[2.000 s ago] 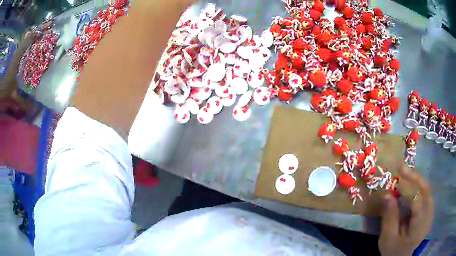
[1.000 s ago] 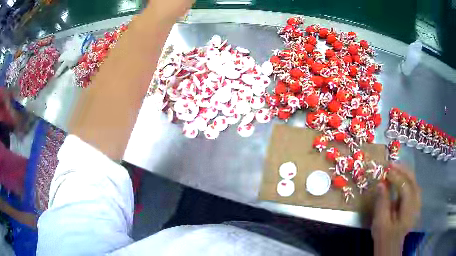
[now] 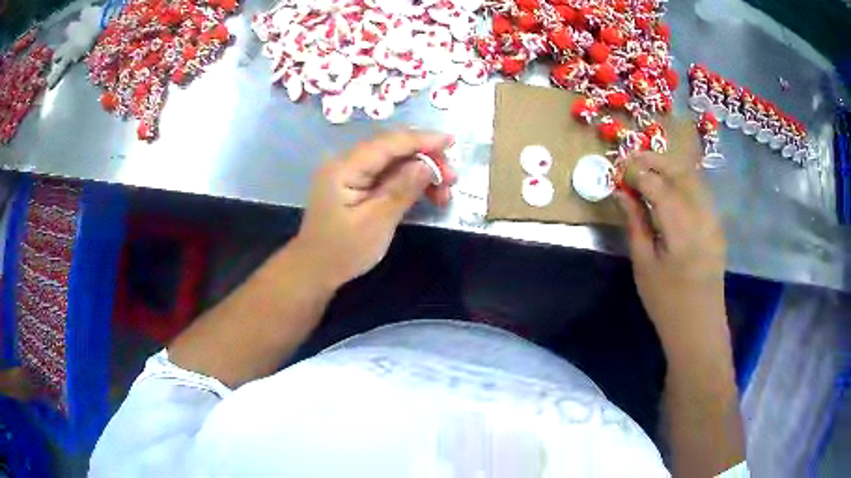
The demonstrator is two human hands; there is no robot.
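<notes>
My left hand [image 3: 369,201] is over the table's front edge, left of the cardboard mat [image 3: 511,121]. Its fingers hold a white base disc [image 3: 430,168], seen nearly edge-on. My right hand [image 3: 674,210] is at the mat's right part and its fingertips pinch a red-and-white figure [image 3: 627,187], mostly hidden by the fingers, at the right rim of the white dish [image 3: 593,177]. Two base discs [image 3: 537,160] lie one in front of the other on the mat, left of the dish.
A heap of base discs [image 3: 373,51] lies behind my left hand. A heap of figures [image 3: 606,47] reaches onto the mat. Figures on bases stand in a row [image 3: 746,112] at right, with one figure [image 3: 711,140] before them. More figures [image 3: 154,56] lie far left. A blue crate [image 3: 89,299] is below left.
My left arm has come back from far across the table, and the hand now holds a disc. My right hand has moved left to the dish with a figure. The view has tilted down.
</notes>
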